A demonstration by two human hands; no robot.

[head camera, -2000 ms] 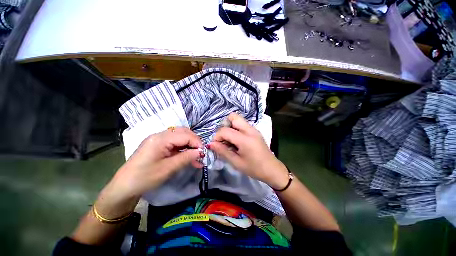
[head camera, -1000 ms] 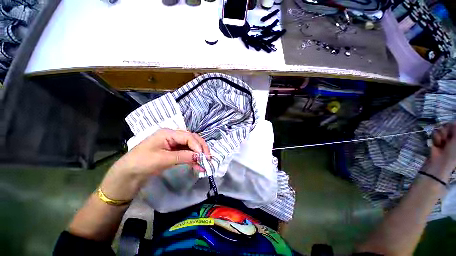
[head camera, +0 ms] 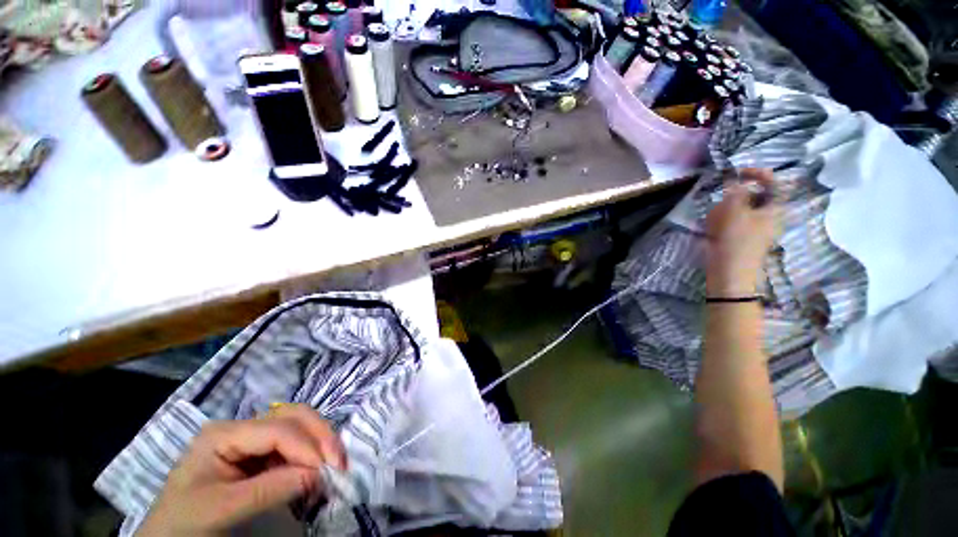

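The striped garment (head camera: 368, 357) with a black trim line and white lining (head camera: 452, 430) lies in the lap, against the table's front edge. My left hand (head camera: 247, 472) pinches a narrow striped part of it between thumb and fingers. A pale thread (head camera: 557, 338) runs from the garment near my left hand to the right and sags a little. My right hand (head camera: 744, 205) is stretched out over the striped garment pile (head camera: 804, 236), blurred. Its fingertips look bent together, but what they hold, or whether they touch the cloth, cannot be told. No needle can be made out.
The table (head camera: 126, 257) bears brown thread cones (head camera: 124, 117), a propped smartphone (head camera: 284, 117), black strips (head camera: 373, 184) and a grey mat (head camera: 473, 199) with tiny dark and shiny bits. A pink basket (head camera: 657, 136) of small spools stands at its right edge. Printed fabric (head camera: 63, 29) lies far left.
The view has swung to the right and shows more of the table and pile. The right hand first drew the thread out from the garment and now reaches forward over the pile; the thread has slackened.
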